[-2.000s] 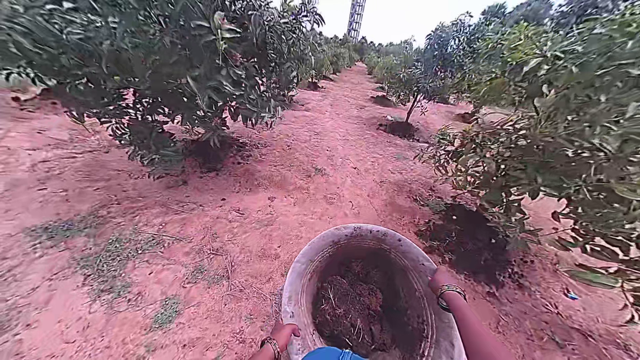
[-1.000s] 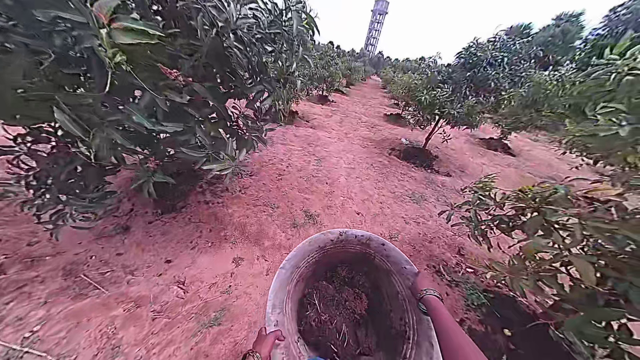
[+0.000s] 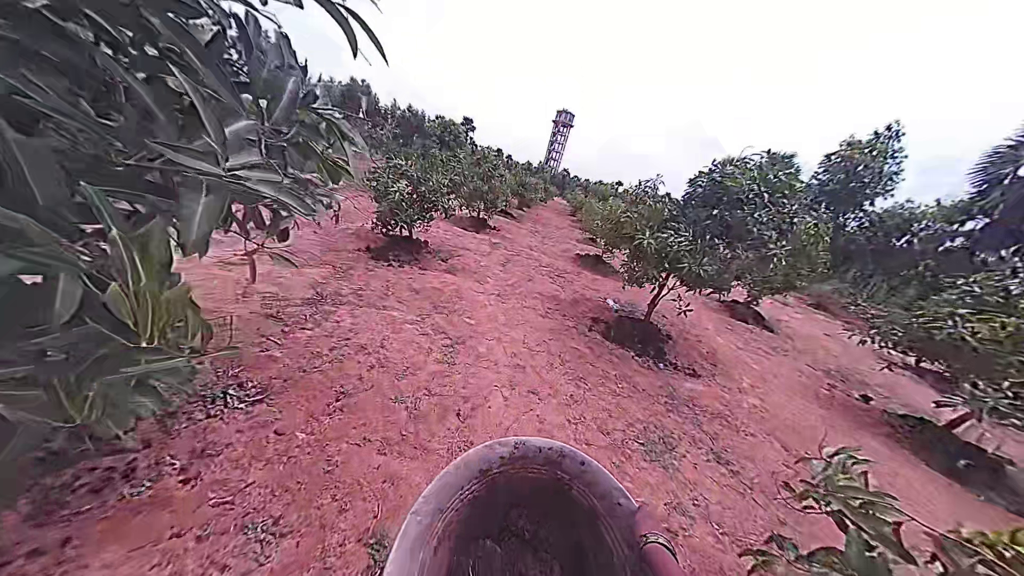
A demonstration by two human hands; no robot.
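A wide round basin (image 3: 524,450) with a pale, soiled rim and ridged inner wall shows at the bottom centre, cut off by the lower edge. Dark, clumpy matter (image 3: 516,548) lies inside it, dim in shadow. My right hand (image 3: 650,524) grips the basin's right rim, its fingers mostly hidden, with bangles around the wrist. My left hand is out of the picture, as is the near part of the basin.
Leafy branches (image 3: 176,176) hang close on the left. More foliage (image 3: 856,512) reaches in at lower right. A small tree (image 3: 660,292) stands in dark soil right of the reddish dirt path (image 3: 512,320). A lattice tower (image 3: 558,140) rises far off.
The view has tilted up and moved forward along the path. The basin sits lower in the picture, and my left hand, earlier on its left rim, has dropped out of sight.
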